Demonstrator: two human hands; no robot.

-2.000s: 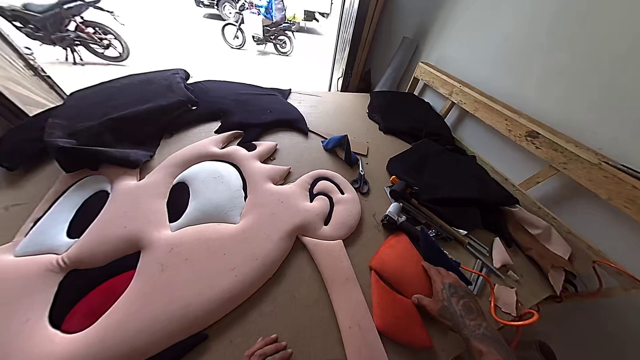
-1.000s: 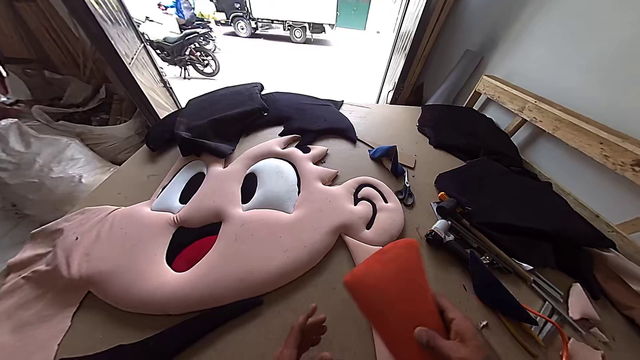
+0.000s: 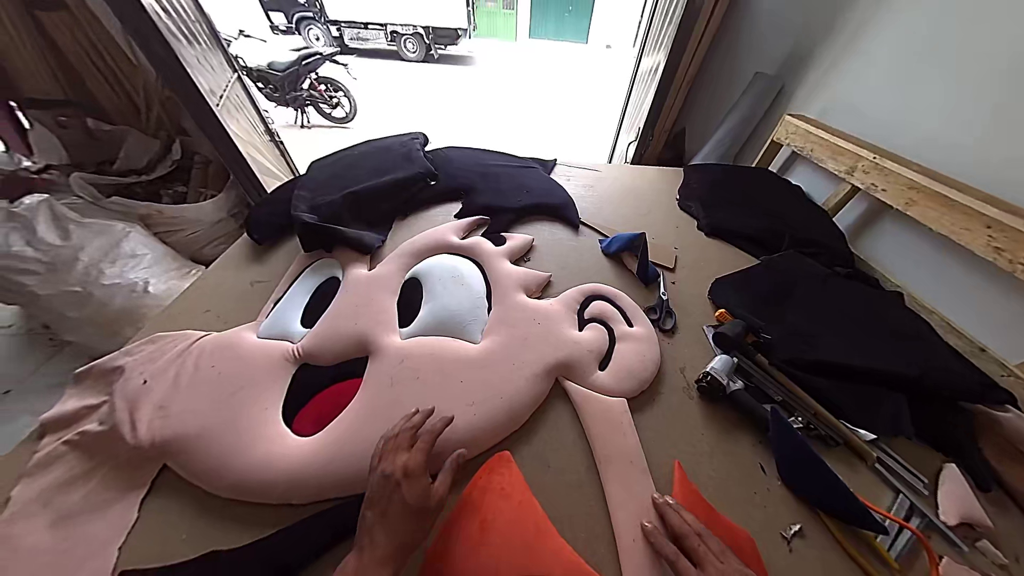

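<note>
A large padded cartoon face (image 3: 448,376) in pink fabric, with white eyes, a red tongue and an ear, lies on the table. My left hand (image 3: 408,480) rests on the lower edge of its cheek with fingers spread. A pink padded neck strip (image 3: 612,456) runs down from the ear toward me. My right hand (image 3: 688,540) lies at the strip's right edge, over part of an orange padded piece (image 3: 712,512). Another orange part (image 3: 504,524) shows left of the strip, beside my left hand. Neither hand grips anything visibly; the right one is partly cut off by the frame.
Black fabric pieces (image 3: 364,188) lie behind the face, and more black fabric (image 3: 848,336) lies at the right. Scissors (image 3: 662,308), a blue scrap (image 3: 632,252), a pneumatic tool (image 3: 724,380), metal bars and an orange hose (image 3: 912,524) are on the table (image 3: 640,188). A wooden frame (image 3: 904,184) stands along the wall.
The orange piece that my right hand held up a second ago is now down by the neck strip. My left hand has moved onto the cheek.
</note>
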